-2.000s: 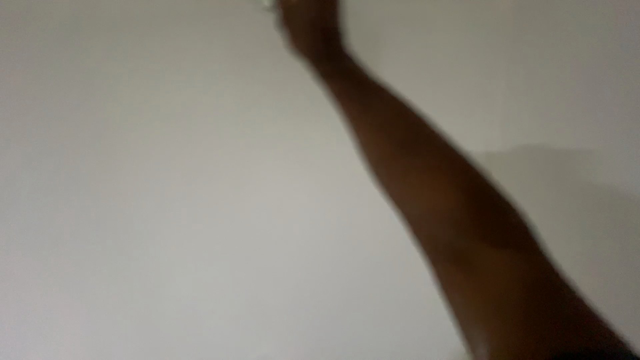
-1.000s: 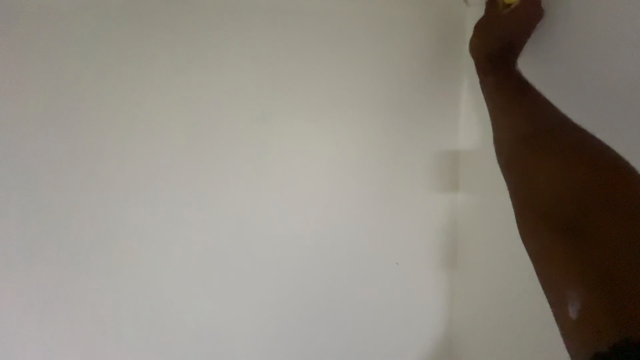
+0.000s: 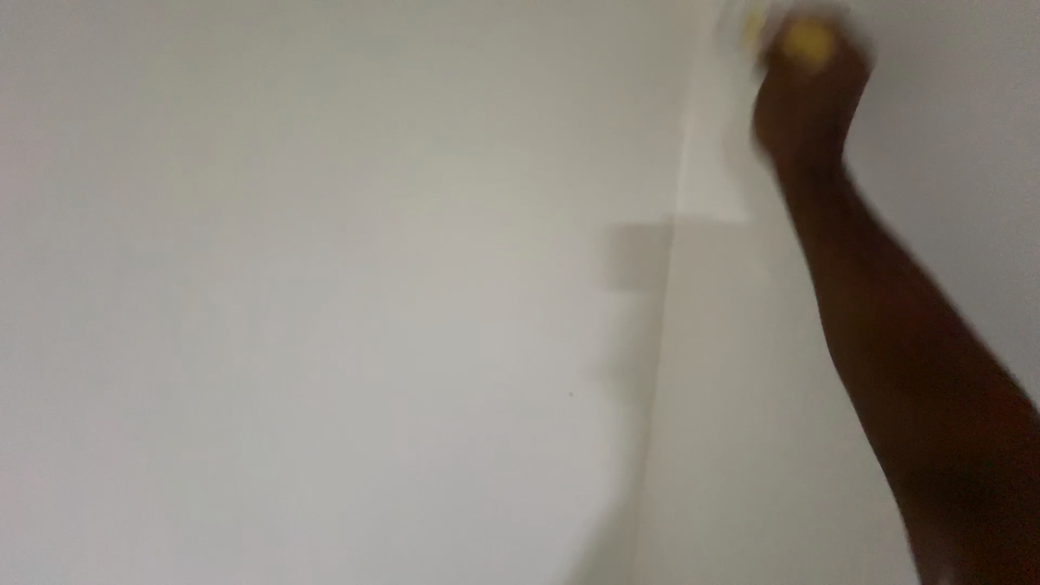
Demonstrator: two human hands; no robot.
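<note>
My right hand (image 3: 812, 89) is raised at the top right, its arm reaching up from the lower right corner. Its fingers are closed on a yellow object (image 3: 810, 45), too blurred to name. Part of something pale and yellow (image 3: 754, 31) shows just left of the fingers, close to the wall corner. Whether it touches the wall cannot be told. My left hand is out of view.
A pale, smooth wall (image 3: 366, 292) fills the left and middle. It meets a second pale wall (image 3: 747, 390) at an upright inside corner (image 3: 668, 268). Soft shadows fall across the corner, and a tiny dark speck (image 3: 571, 394) marks the left wall.
The view has swung, bringing the wall corner in. Compared with one second ago, my right hand shows lower in the picture, and more of the yellow object is visible.
</note>
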